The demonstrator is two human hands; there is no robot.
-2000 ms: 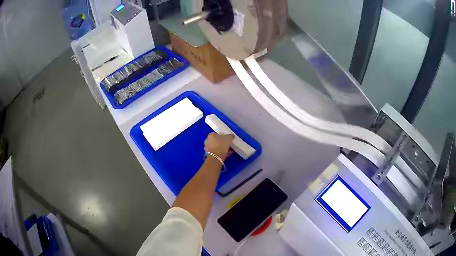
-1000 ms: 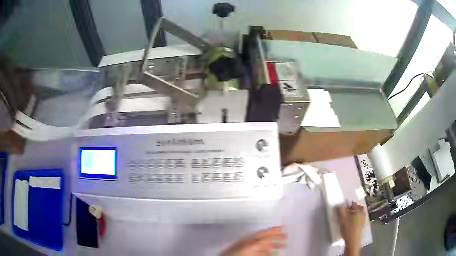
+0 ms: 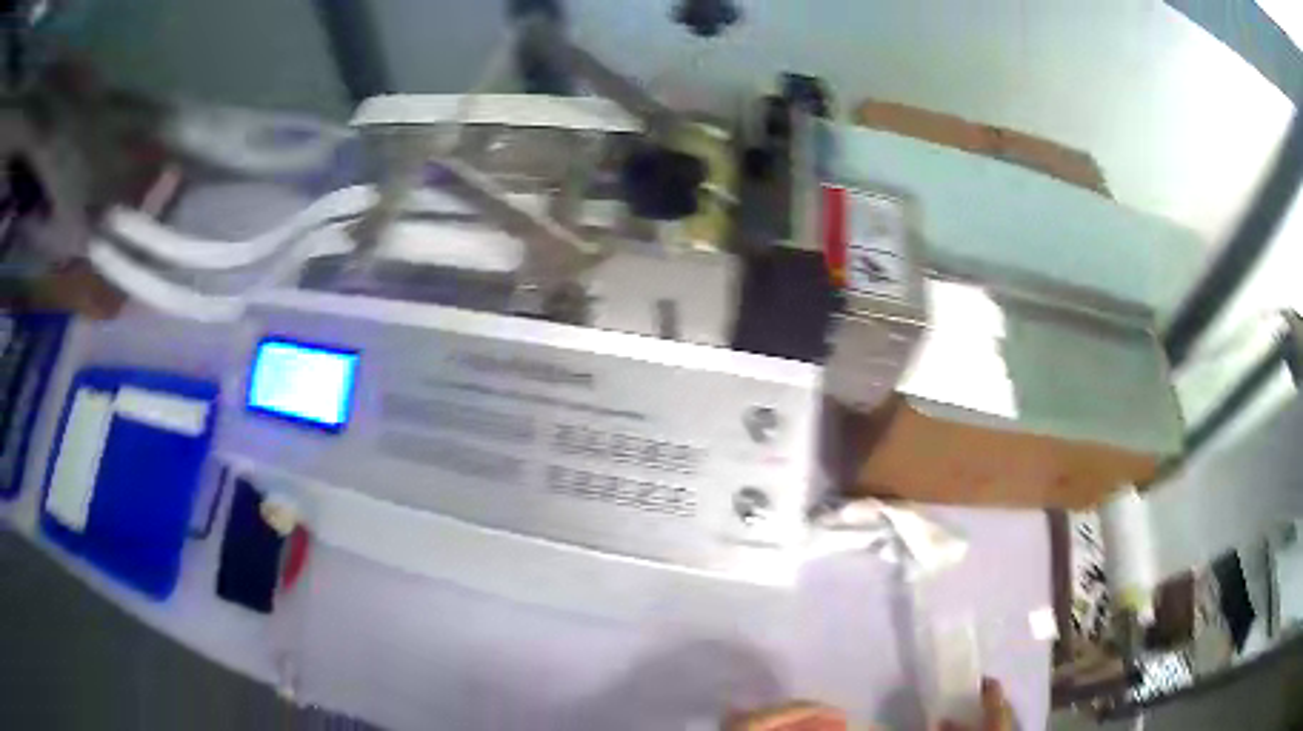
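Note:
The white cutting machine [image 3: 529, 429] stands in front of me, its screen [image 3: 303, 383] lit blue-white. My left hand [image 3: 783, 717] is cut off by the bottom edge, with only part of it showing, blurred. My right hand [image 3: 992, 708] is also cut off at the bottom edge, to its right, beside a pale strip stack [image 3: 955, 660] on the table. Whether either hand grips anything cannot be made out. White cut strips [image 3: 972, 346] lie on the greenish outfeed plate [image 3: 1082, 364].
At the left, a blue tray [image 3: 143, 493] holds white stacks, with a black phone [image 3: 252, 550] beside it. A cardboard box [image 3: 986, 454] supports the outfeed plate. Crumpled white material [image 3: 915, 531] lies below the box. Two white bands [image 3: 215, 257] run into the machine.
The view has swung from the blue tray to the machine, then tilted and shifted slightly. Both hands now sit lower, mostly out of the picture. My right hand earlier touched the long white stack.

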